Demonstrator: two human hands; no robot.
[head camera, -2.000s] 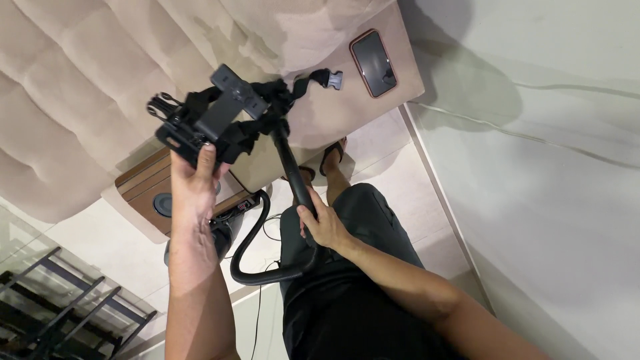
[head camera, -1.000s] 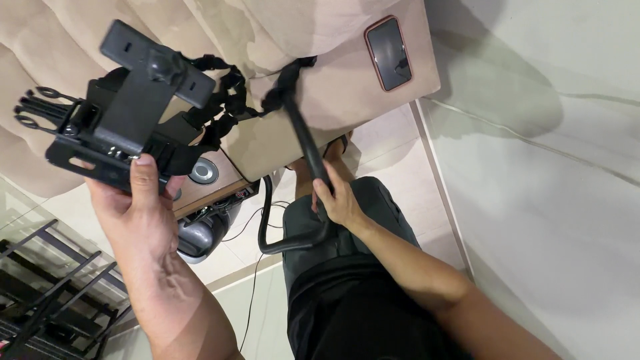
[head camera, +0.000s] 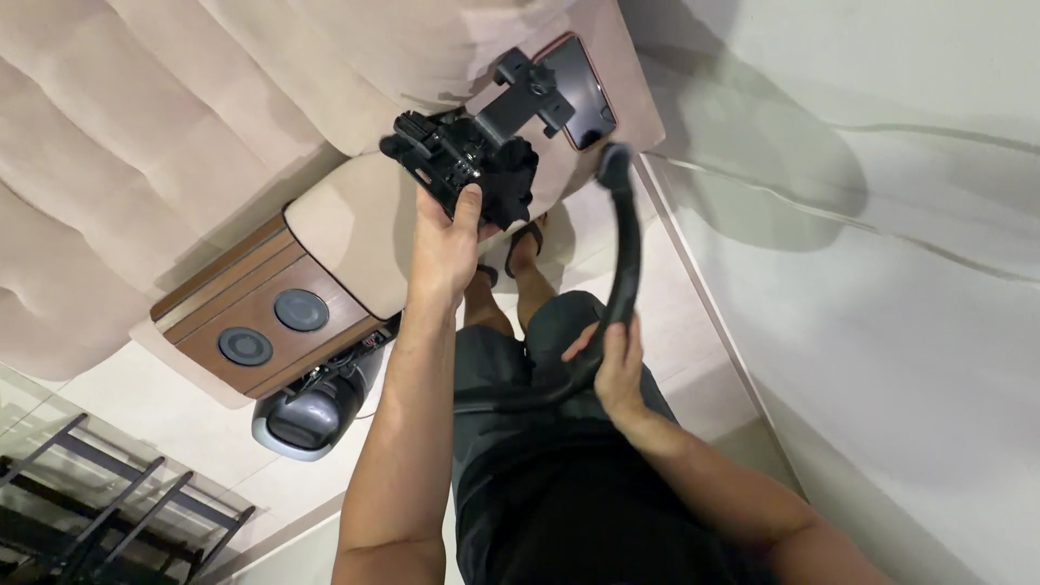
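Observation:
My left hand (head camera: 455, 223) grips a black strap mount with a plastic base plate (head camera: 439, 154) and bunched straps, over the sofa seat. A black phone clamp (head camera: 524, 93) stands out from it to the upper right, in front of part of a smartphone (head camera: 577, 93) lying screen up on the sofa's end. In my right hand (head camera: 613, 366) is a bent black flexible tube (head camera: 626, 252), which looks like a gooseneck holder. One end of the tube points up, apart from the strap mount; the other runs left across my lap and passes out of sight behind my left arm.
A beige upholstered sofa (head camera: 349, 227) has a wooden console with two round cup holders (head camera: 301, 310). Below the console a dark rounded appliance (head camera: 309, 414) is on the floor, with a cable. A black metal rack (head camera: 122, 496) is at lower left, and a pale wall (head camera: 894, 341) at right.
The flexible tube's upper end, earlier by the straps, is now apart from them on the right. My left hand has moved right with the strap mount, nearer the smartphone.

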